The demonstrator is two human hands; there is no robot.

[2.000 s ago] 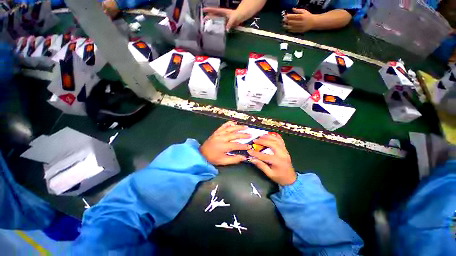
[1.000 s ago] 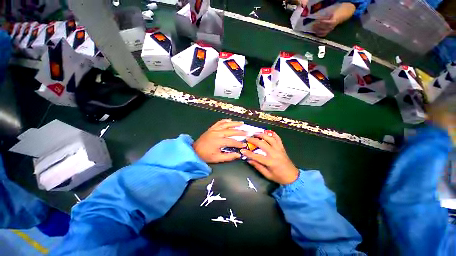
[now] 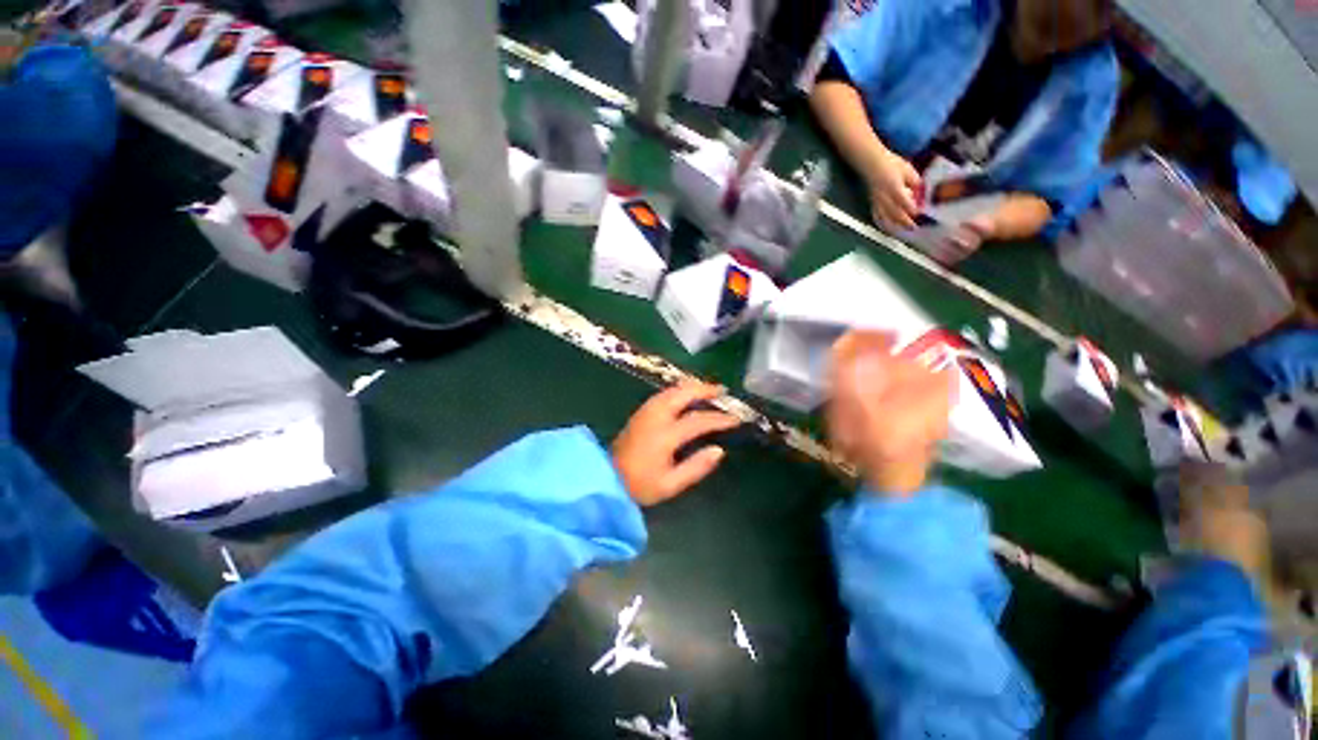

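Note:
My left hand (image 3: pixel 672 445) rests by the rail on the dark green tabletop, fingers apart and holding nothing. My right hand (image 3: pixel 885 412) is blurred and raised over the rail at the belt. It overlaps a white open carton (image 3: pixel 792 354) on its left and a printed carton (image 3: pixel 986 415) on its right. I cannot tell whether it grips either one. Two more printed cartons, one upright (image 3: pixel 630 246) and one tilted (image 3: pixel 713 301), stand on the belt to the left. White paper offcuts (image 3: pixel 627 640) lie on the tabletop between my sleeves.
The chipped rail (image 3: pixel 614 347) runs beyond my hands, with a pale post (image 3: pixel 466 159) rising from it. A black looped object (image 3: pixel 398 289) and larger open white box (image 3: pixel 246 448) are at left. A person opposite handles a carton (image 3: pixel 954 217). A neighbour's sleeve (image 3: pixel 1185 636) is at right.
My hands have separated, and the carton between them is gone from there. My right hand has moved forward to the belt. The view has shifted, and the belt cartons are arranged differently.

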